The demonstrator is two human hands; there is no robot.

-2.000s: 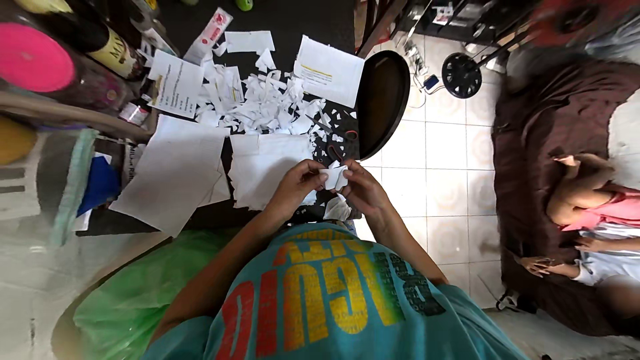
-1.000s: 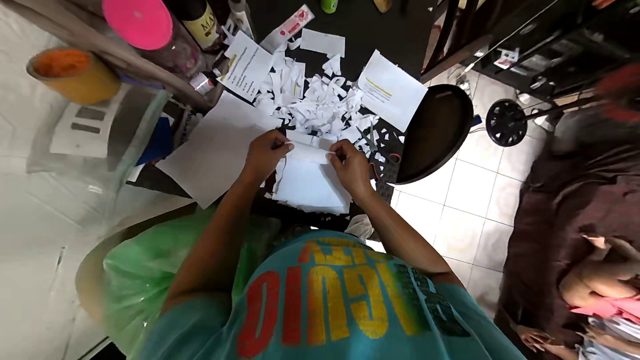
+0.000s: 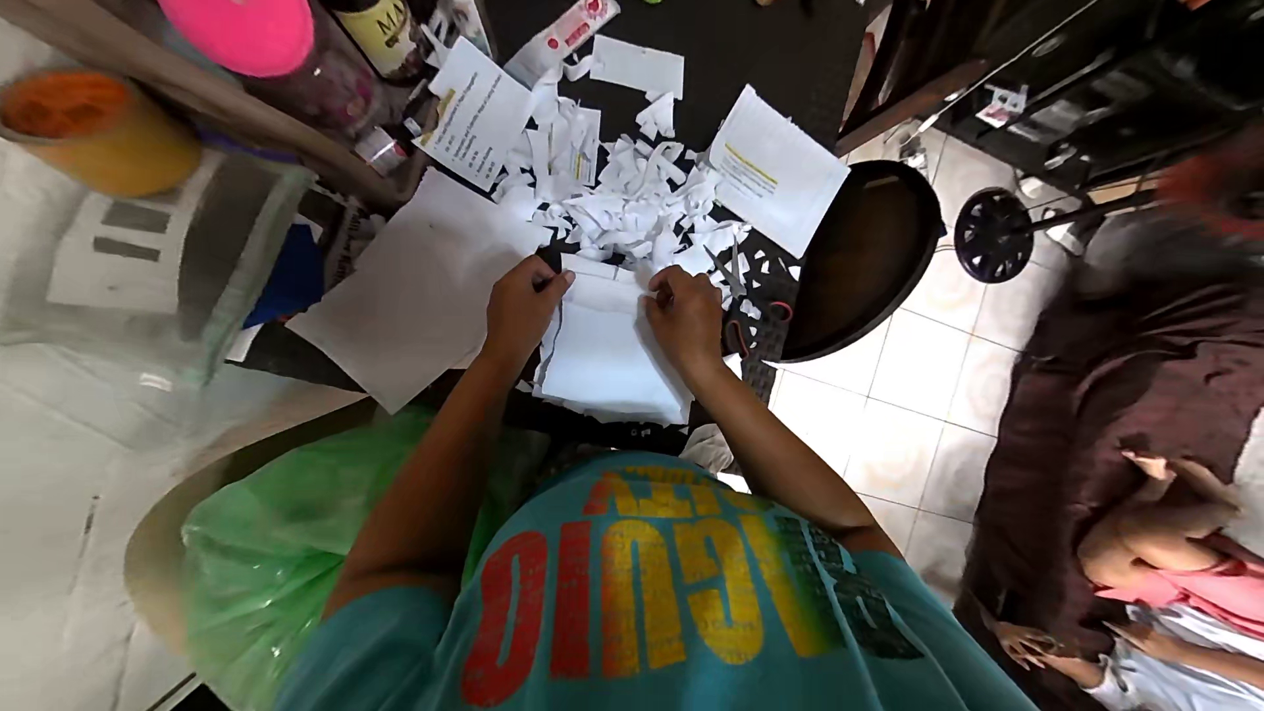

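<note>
A stack of white paper sheets [image 3: 617, 360] with uneven edges lies in front of me on the dark table. My left hand [image 3: 525, 304] pinches the left end of a paper strip [image 3: 600, 286] at the stack's far edge. At the strip's right end, my right hand [image 3: 683, 314] has its fingers curled in; its grip on the paper is partly hidden. Beyond both hands spreads a heap of torn paper scraps [image 3: 632, 202]. Scissors [image 3: 728, 275] with dark and orange handles lie open just right of my right hand.
Large blank sheets [image 3: 425, 286] lie at left, with printed pieces [image 3: 481, 117] behind them. Another printed sheet [image 3: 775, 168] is near a round dark tray [image 3: 869, 257] at right. Jars and a bottle [image 3: 380, 35] stand back left. A green plastic bag [image 3: 286, 543] is low left. A person [image 3: 1160, 553] lies at far right.
Two seconds ago both hands held a small folded paper piece right of the stack. They have since moved left and apart, onto the strip over the stack. The view has shifted.
</note>
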